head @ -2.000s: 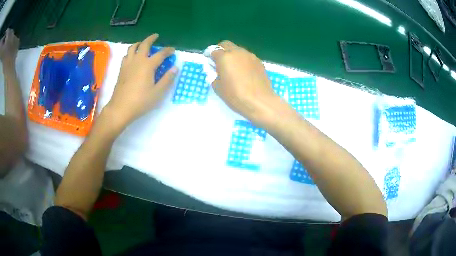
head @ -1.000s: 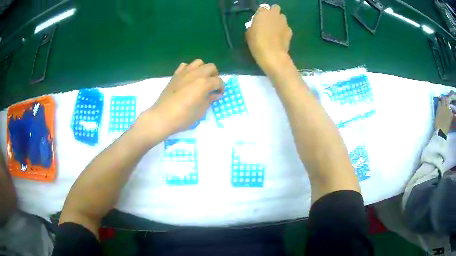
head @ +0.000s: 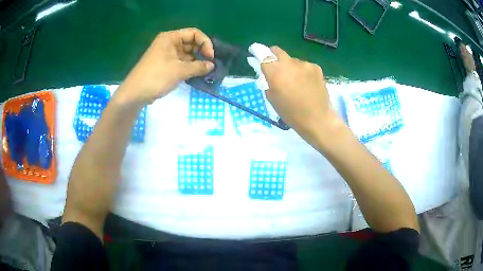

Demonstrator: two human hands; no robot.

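Observation:
A black phone middle frame (head: 238, 104) is held tilted between my hands, over the mat's far edge and the blue sheets. My left hand (head: 167, 66) grips its solid camera end between thumb and fingers. My right hand (head: 294, 87), with white finger cots, is at the frame's other end; that end passes by the palm and the fingers partly hide it. Blue dotted adhesive sheets (head: 196, 170) lie on the white mat (head: 153, 185), some partly under the frame. Whether a small adhesive part is between my fingers cannot be told.
An orange tray (head: 51, 137) with dark blue pieces stands far left. A bagged stack of dotted sheets (head: 377, 108) lies right. Other black frames (head: 321, 39) lie on the green belt (head: 122, 32). Neighbours' arms show at both sides, one hand (head: 467, 58) at far right.
My left hand has left the sheets and taken hold of a phone frame. My right hand has come back from the belt, nearer the mat. The frame now hangs over the sheets.

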